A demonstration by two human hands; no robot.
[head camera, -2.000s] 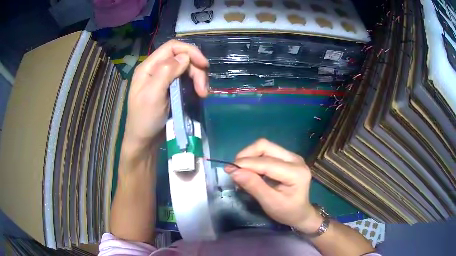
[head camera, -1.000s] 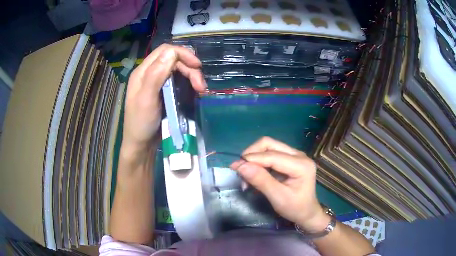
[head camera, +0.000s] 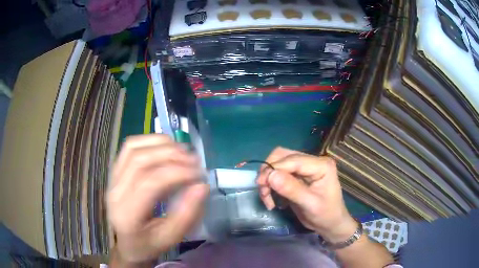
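My right hand (head camera: 304,191) pinches a thin black lead wire (head camera: 257,162) between thumb and fingertips; its reddish bare tips point left. No component shows on the wire. My left hand (head camera: 155,191) is blurred, fingers apart and bent, holding nothing that I can see. It is in front of the tape dispenser or fixture (head camera: 177,94) and hides its lower part. The grey lever (head camera: 162,99) runs along the fixture's top, and a bit of green tape band (head camera: 181,136) shows above my left hand. A white block (head camera: 235,178) lies between my hands.
A film-wrapped stack (head camera: 236,65) stands behind, topped by a foam tray (head camera: 273,23) with mostly unfilled cutouts. Board-backed trays (head camera: 37,146) stand on the left. A leaning tray stack (head camera: 388,136) with hanging wires is on the right. A perforated sheet (head camera: 387,234) lies low at right.
My left hand has left the fixture's upper part and moved down toward me. My right hand has drawn the wire slightly right, away from the fixture. The whole view has shifted a little.
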